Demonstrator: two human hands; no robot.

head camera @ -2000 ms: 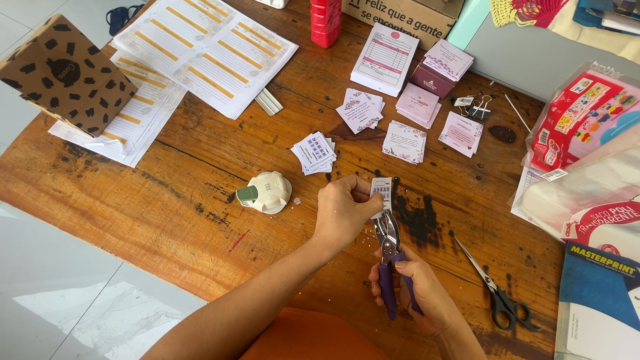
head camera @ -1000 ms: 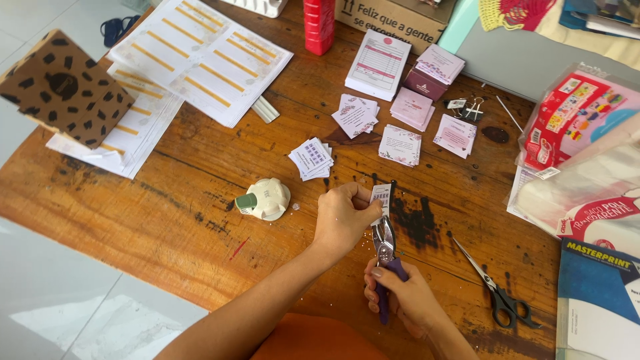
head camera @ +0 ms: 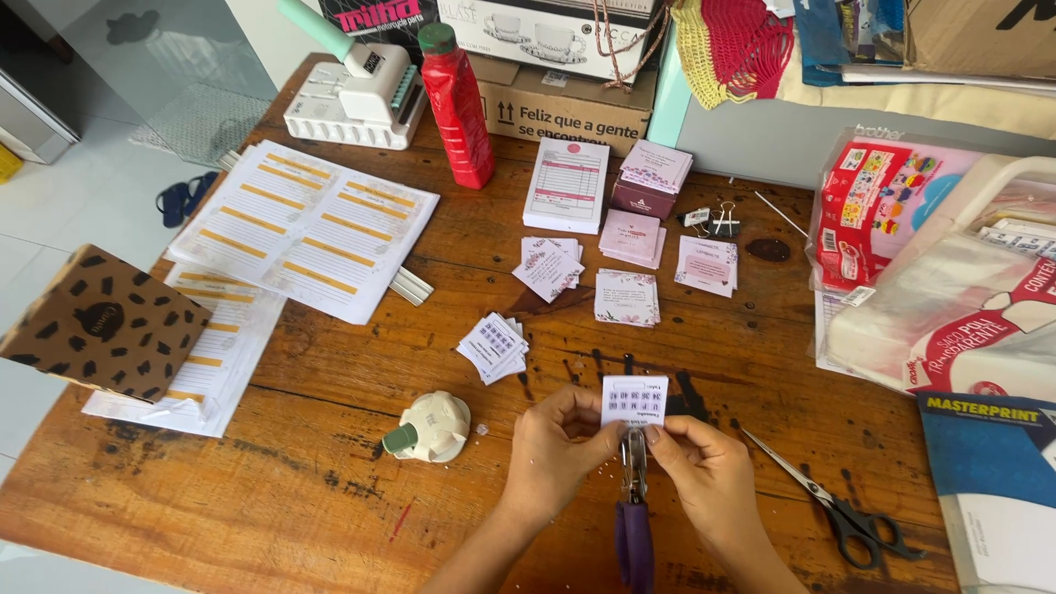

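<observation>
My left hand [head camera: 554,454] pinches the left lower edge of a small printed card [head camera: 634,402], possibly several stacked. My right hand [head camera: 711,478] holds the card's right lower corner between thumb and fingers. A single-hole punch [head camera: 634,511] with metal jaws and purple handles meets the card's bottom edge between both hands; neither hand is around its handles. Further up and left lies a pile of similar printed cards [head camera: 495,346]. A cream corner punch [head camera: 433,426] with a green lever sits left of my left hand. Tiny paper bits are scattered around the hole punch.
Black-handled scissors [head camera: 833,502] lie at right. Beyond my hands are stacks of pink cards [head camera: 631,238], a notepad [head camera: 567,186] and binder clips [head camera: 723,221]. A red bottle [head camera: 458,111] stands behind. Printed sheets [head camera: 318,223] and a patterned box [head camera: 107,323] occupy the left; plastic packages [head camera: 982,305] the right.
My right hand has let go of the punch's purple handles and moved up to the card. My left hand still holds the card. The view has shifted, showing more of the table's far side.
</observation>
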